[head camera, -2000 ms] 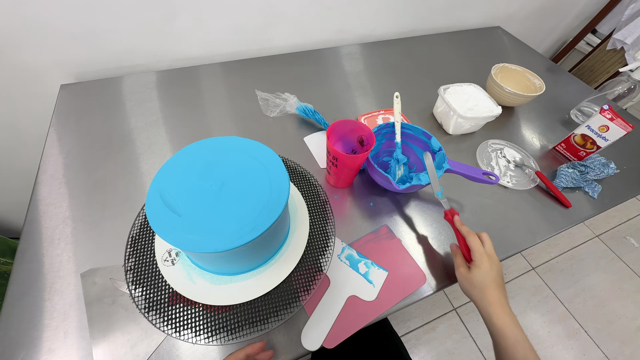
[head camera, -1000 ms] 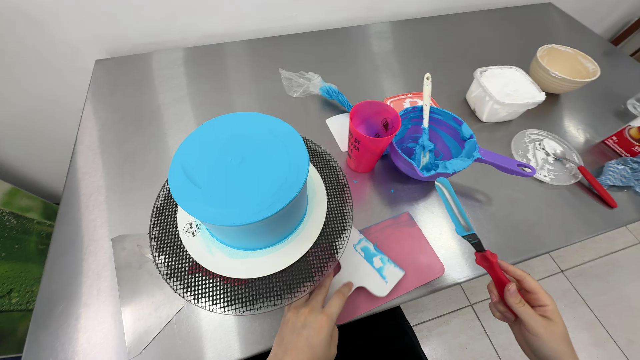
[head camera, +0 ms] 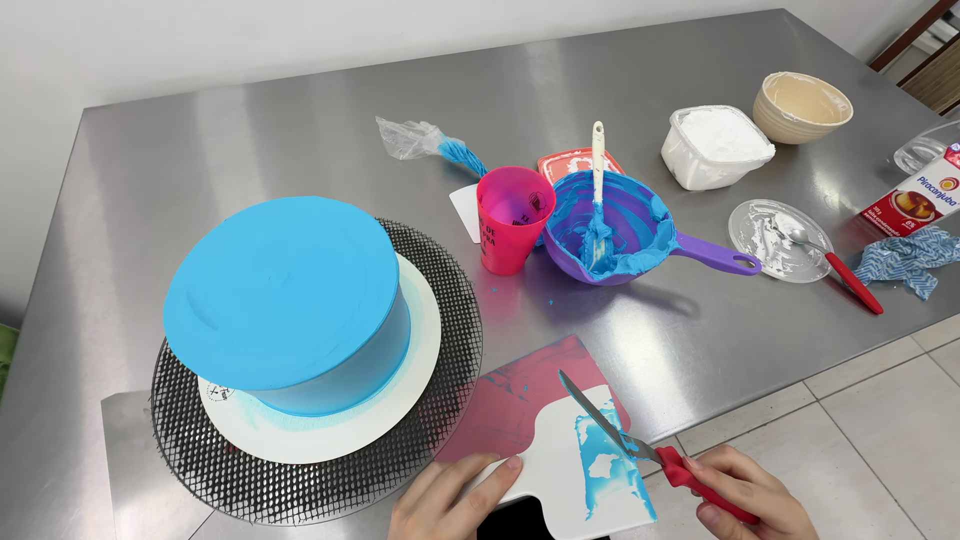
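My right hand (head camera: 739,491) grips the red handle of an offset spatula (head camera: 600,412), its metal blade lying over a white plastic scraper (head camera: 559,469) smeared with blue frosting. The scraper's handle end is under the fingers of my left hand (head camera: 457,495), which holds it over the near edge of a pink mat (head camera: 547,375). To the left, a smooth blue frosted cake (head camera: 281,300) rests on a white round board (head camera: 416,360) upon a turntable with a black mesh surface (head camera: 457,322). A purple bowl (head camera: 562,255) with blue frosting and a white-handled spatula (head camera: 598,161) stands beyond the mat.
A pink cup (head camera: 506,232) stands beside the bowl, near a piping bag (head camera: 427,142). Farther right are a white tub (head camera: 705,165), a beige bowl (head camera: 802,112), a lid (head camera: 750,232) with a red-handled spoon (head camera: 851,281), a carton (head camera: 911,195) and a cloth (head camera: 907,259).
My left hand has come in from the bottom edge and taken hold of the scraper. My right hand has brought the offset spatula from beside the purple bowl down to the scraper.
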